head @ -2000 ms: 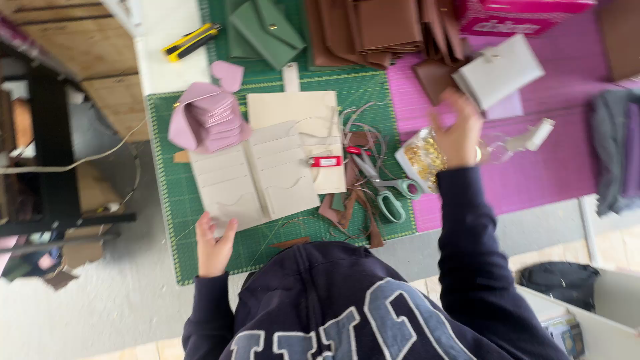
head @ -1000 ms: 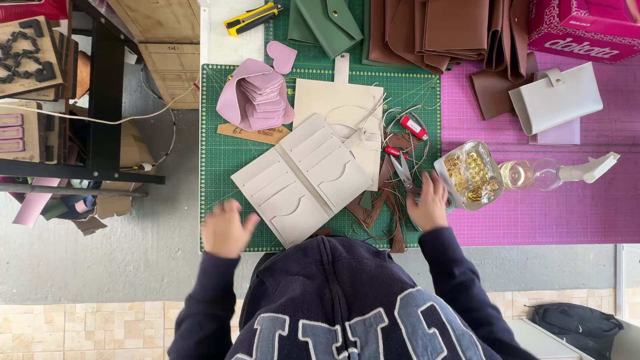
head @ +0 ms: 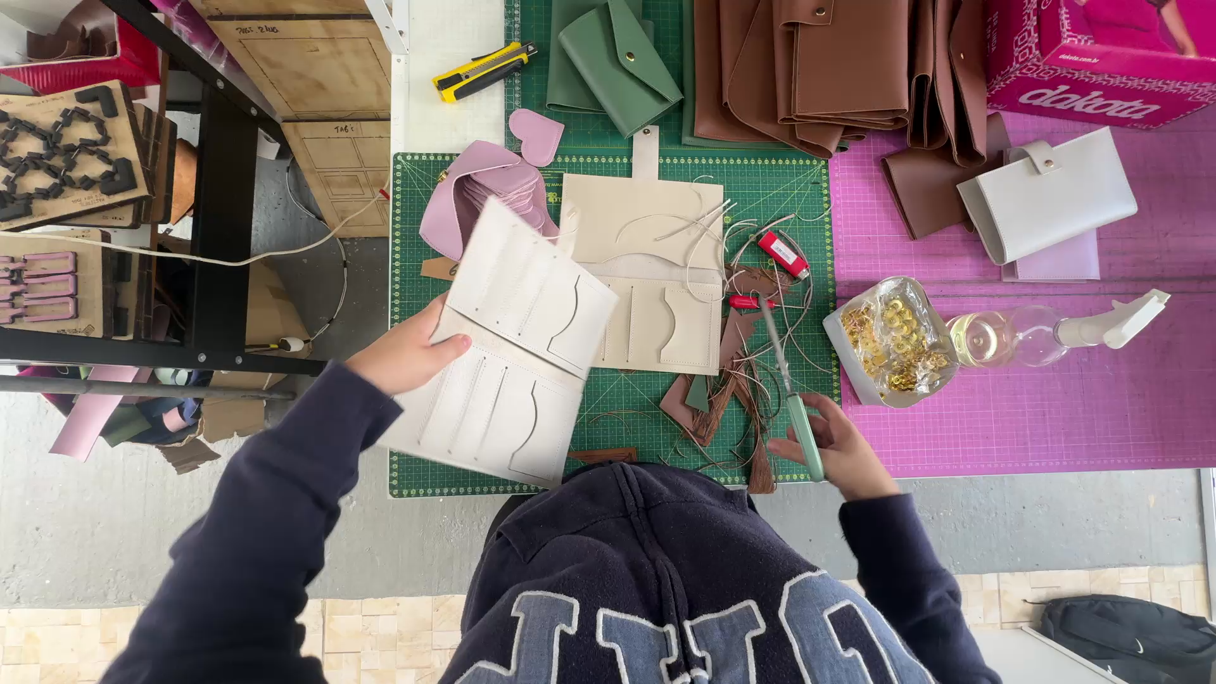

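My left hand [head: 408, 350] grips the left edge of an opened cream leather wallet [head: 518, 356], thumb on its inner face, and holds it tilted over the green cutting mat [head: 617, 427]. A second cream wallet piece [head: 655, 275] lies partly behind it, with loose threads on top. My right hand [head: 836, 446] is closed around the green-handled scissors [head: 803, 437], whose blades point away from me. Beside them lie brown leather scraps [head: 727, 399] and a red lighter [head: 784, 255]. Folded pink leather pieces [head: 494, 195] rest at the mat's left.
A yellow utility knife [head: 484, 71], green wallets [head: 619, 66] and brown leather covers [head: 841, 66] lie at the back. On the purple mat [head: 997, 418] are a container of gold-coloured hardware [head: 893, 342], a spray bottle [head: 1035, 335], a white wallet [head: 1050, 195] and a pink box [head: 1102, 66].
My left hand, apart from the wallet one second ago, now holds it raised and turned. My right hand has taken up the scissors from the mat.
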